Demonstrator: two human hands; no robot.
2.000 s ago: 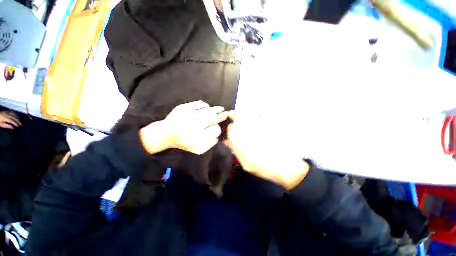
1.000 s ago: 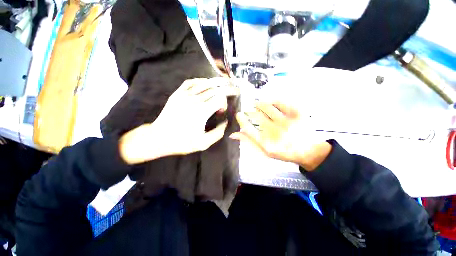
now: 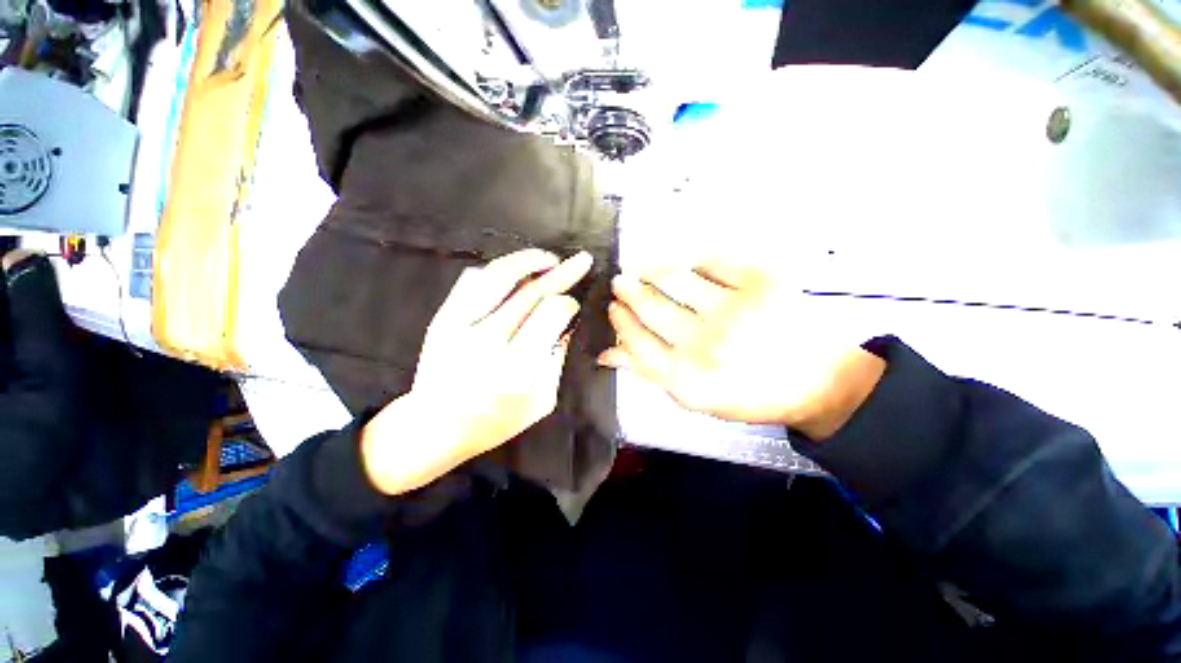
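A dark brown garment [image 3: 389, 292] lies flat on the white table, left of and below the sewing machine's needle area, with a seam line running across it. Its lower end hangs over the table's near edge. My left hand [image 3: 499, 356] rests on the garment, fingertips near its right edge. My right hand [image 3: 725, 337] is on the white table, its fingertips at the garment's right edge. Whether the fingers pinch the cloth is not clear. A round dark metal fitting [image 3: 614, 132] sits beyond the fingertips, beside the shiny machine parts.
A long yellow-brown cardboard slab [image 3: 207, 194] lies at the left. A grey box with a round vent [image 3: 52, 162] is at the far left. A black flap [image 3: 868, 29] and a tan handle [image 3: 1140, 39] are at the upper right. A person's dark sleeve [image 3: 36, 324] shows at the left edge.
Both hands have stayed at the garment's right edge. My left hand's fingers have straightened and lie flatter on the cloth. The garment's cross seam now shows beside my left fingers.
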